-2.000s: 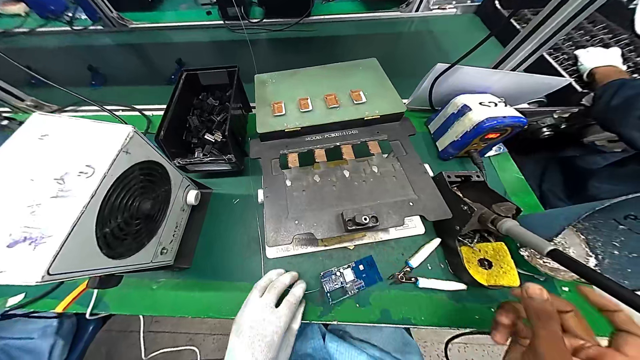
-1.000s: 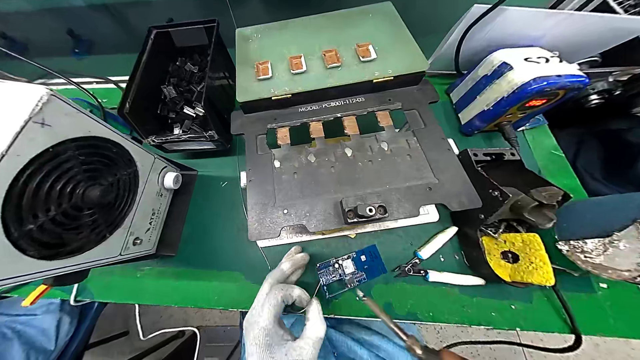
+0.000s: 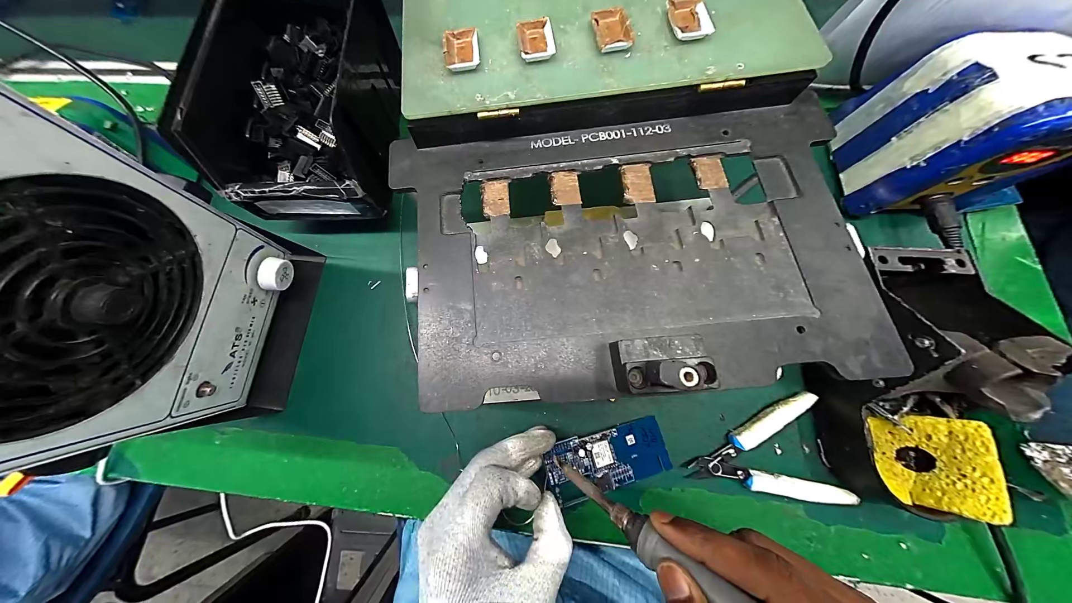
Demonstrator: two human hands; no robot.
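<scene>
A blue printed circuit board (image 3: 607, 456) lies on the green mat near the front edge of the bench. My left hand (image 3: 502, 519), in a pale knitted glove, is at the board's left end, with a thin wire between thumb and forefinger. Bare, my right hand (image 3: 737, 561) grips the grey handle of a soldering iron (image 3: 645, 536), whose tip is over the left part of the board. Whether the tip touches it is hard to tell. Side cutters (image 3: 754, 465) with white-wrapped handles lie spread to the right of the board.
Behind the board lies a black fixture plate (image 3: 636, 293) with a green hinged lid (image 3: 586, 84). A fan unit (image 3: 243, 335) and a black bin (image 3: 360, 126) of small connectors stand left. At right are a blue soldering station (image 3: 946, 126) and an iron stand with a yellow sponge (image 3: 980, 469).
My right hand, empty two seconds ago, now holds the soldering iron, which was in its stand, with its tip over the board. My left hand has come to the board's end. The view has moved closer.
</scene>
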